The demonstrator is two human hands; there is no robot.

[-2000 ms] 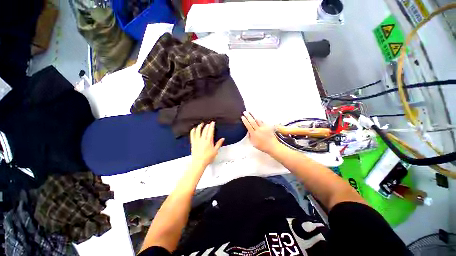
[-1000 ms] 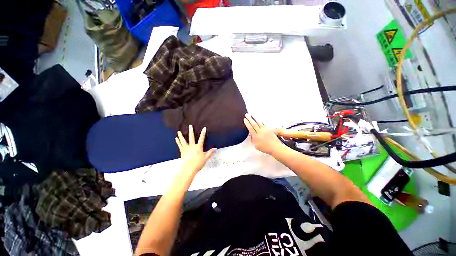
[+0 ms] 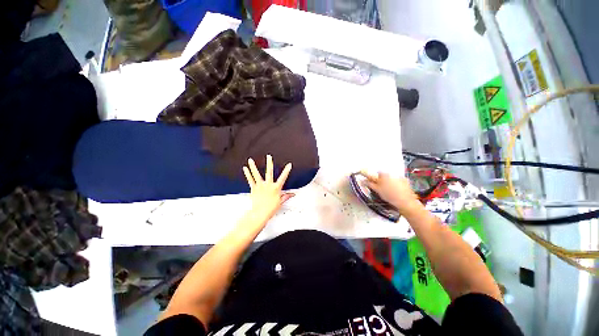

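Observation:
A brown plaid garment piece (image 3: pixel 236 85) lies bunched on the far side of the navy padded board (image 3: pixel 141 161). Its smooth dark brown part (image 3: pixel 276 141) is spread flat over the right end of the board. My left hand (image 3: pixel 266 190) has its fingers spread, fingertips on the lower edge of the brown cloth and the board. My right hand (image 3: pixel 391 190) is closed on the handle of the steam iron (image 3: pixel 371 198), right of the board over the white table. The hand hides most of the handle.
A white sleeve arm (image 3: pixel 341 36) runs along the table's far side. Black cloth (image 3: pixel 46 105) and a plaid pile (image 3: pixel 43 236) lie at the left. Cables and a black hose (image 3: pixel 538 216) hang at the right. A green bag (image 3: pixel 427 275) hangs below the table's right side.
My right hand has left the cloth's right edge and taken hold of the iron, now moved left off its parking place. My left hand stays spread at the cloth. The view has shifted.

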